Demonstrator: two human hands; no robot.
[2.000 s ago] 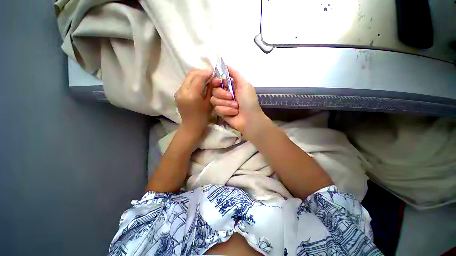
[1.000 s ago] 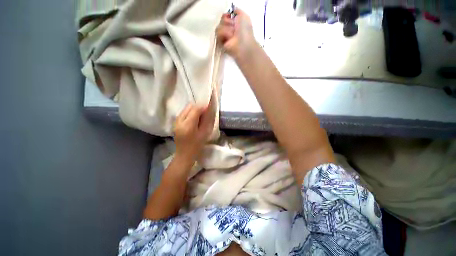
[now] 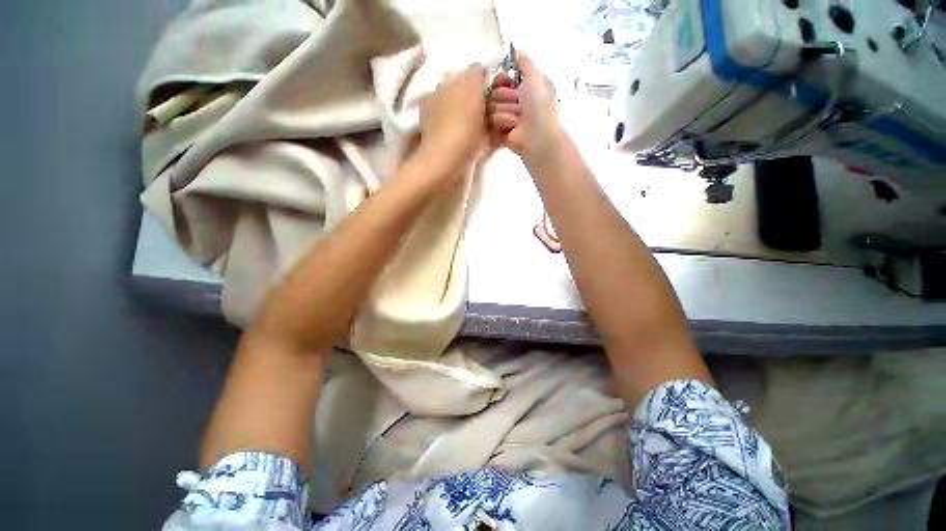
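A large cream garment piece (image 3: 270,182) lies in folds over the left part of the white table and hangs over its front edge. My left hand (image 3: 453,119) pinches the cloth's right edge far up on the table. My right hand (image 3: 527,109) is right beside it, closed around small metal thread snips (image 3: 511,67) whose tips point up and away. Whether the blades are open or touch the cloth cannot be told. The two hands almost touch.
A white sewing machine with a blue stripe (image 3: 773,88) stands at the upper right. A black oblong object (image 3: 787,204) lies below it. More cream cloth (image 3: 539,415) is heaped on my lap. A duller cloth pile (image 3: 851,415) is at the lower right. A grey wall (image 3: 62,259) is at the left.
My left hand has moved up the cloth edge to meet my right hand, which still holds the snips. The view has shifted, and more of the sewing machine shows.
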